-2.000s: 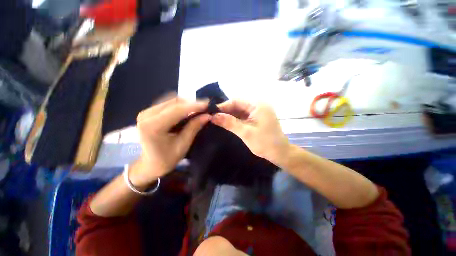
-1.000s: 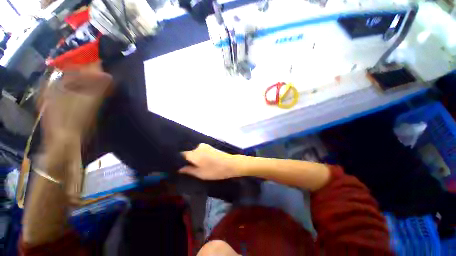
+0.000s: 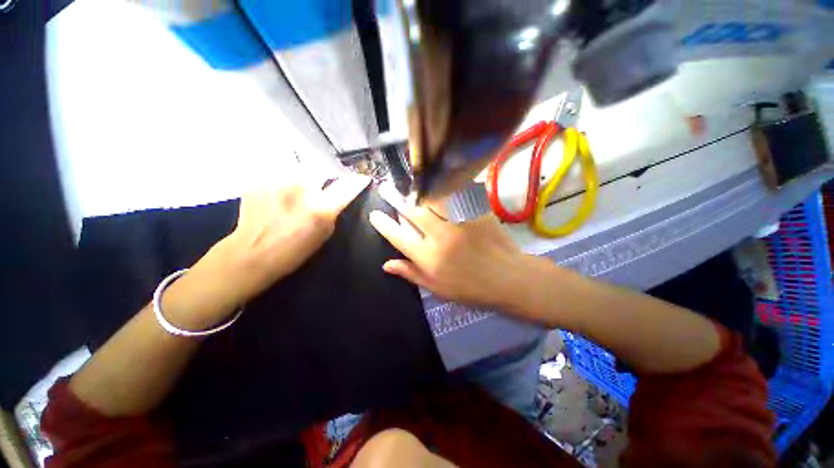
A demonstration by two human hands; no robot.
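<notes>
A black cloth panel (image 3: 311, 338) lies over the machine table and hangs toward my lap, its upper edge at the presser foot (image 3: 370, 167). My left hand (image 3: 288, 219) is on the panel left of the foot, its fingertips closed on the cloth edge close to the needle area. My right hand (image 3: 466, 256) lies on the panel's right edge, fingers apart, fingertips just below and right of the foot. The sewing machine head (image 3: 311, 82) hides part of the needle area. Scissors with red and yellow handles (image 3: 567, 187) lie right of my right hand.
A grey ribbed cylinder (image 3: 469, 201) stands between my right hand and the scissors. A ruled grey strip (image 3: 640, 247) edges the table. A dark brown-edged item (image 3: 791, 146) lies at the right. A blue basket (image 3: 796, 311) stands lower right.
The view has moved closer to the machine head. The left hand has come from the far left to the presser foot, and the right hand has moved up beside it. The cloth edge is now at the foot.
</notes>
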